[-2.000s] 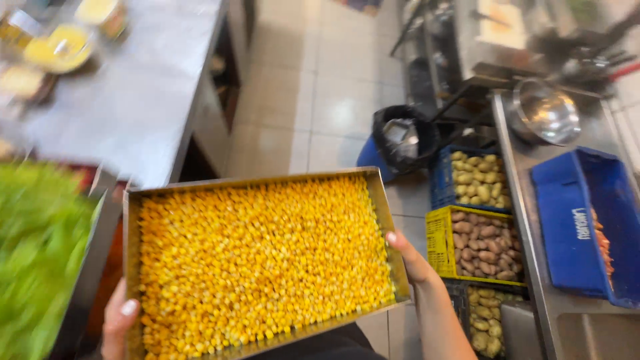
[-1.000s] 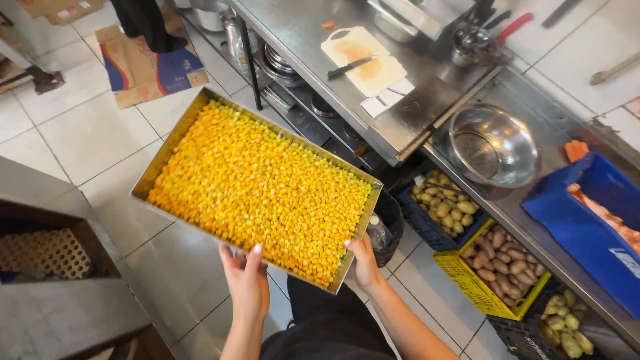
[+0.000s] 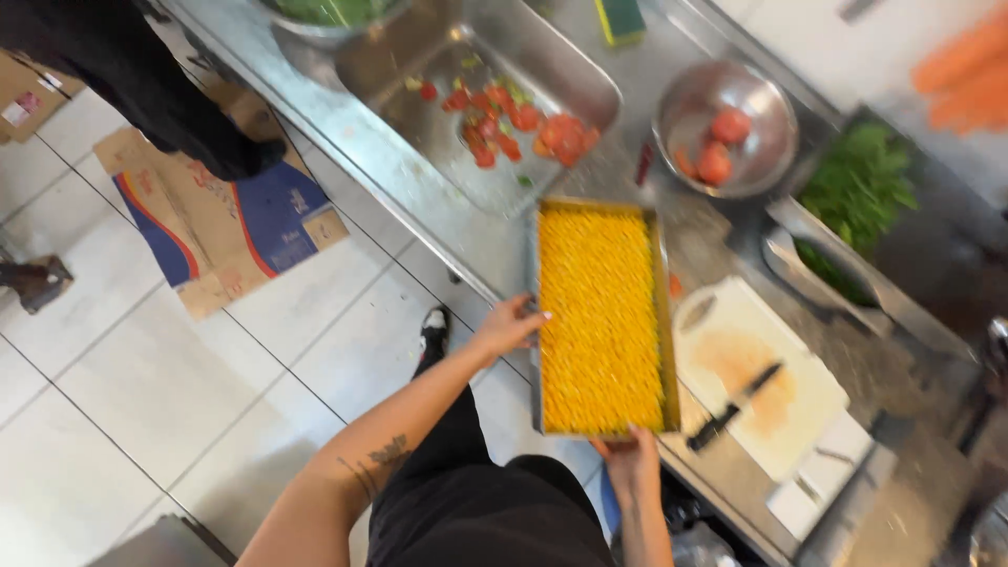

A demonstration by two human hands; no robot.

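Note:
A rectangular metal tray (image 3: pixel 669 354) filled with yellow corn kernels (image 3: pixel 600 323) is held between my two hands, partly over the edge of the steel counter. My left hand (image 3: pixel 510 324) grips its left long side, thumb on the rim. My right hand (image 3: pixel 631 457) holds the near short side, thumb at the rim and the fingers mostly hidden below. Right of the tray lies a stained white cutting board (image 3: pixel 760 394) with a black-handled knife (image 3: pixel 732 405) on it. Whether the tray rests on the counter, I cannot tell.
Beyond the tray is a steel sink (image 3: pixel 409 134) with cut tomato pieces (image 3: pixel 504 118). A metal bowl (image 3: pixel 665 118) holds tomatoes; leafy greens (image 3: pixel 858 189) are at the right. Flattened cardboard (image 3: pixel 228 228) lies on the tiled floor, where another person's leg (image 3: pixel 157 87) stands.
The tray has gone from over the floor to the counter edge by the sink, turned so its long sides run away from me. Both hands still hold it. The view has swung strongly.

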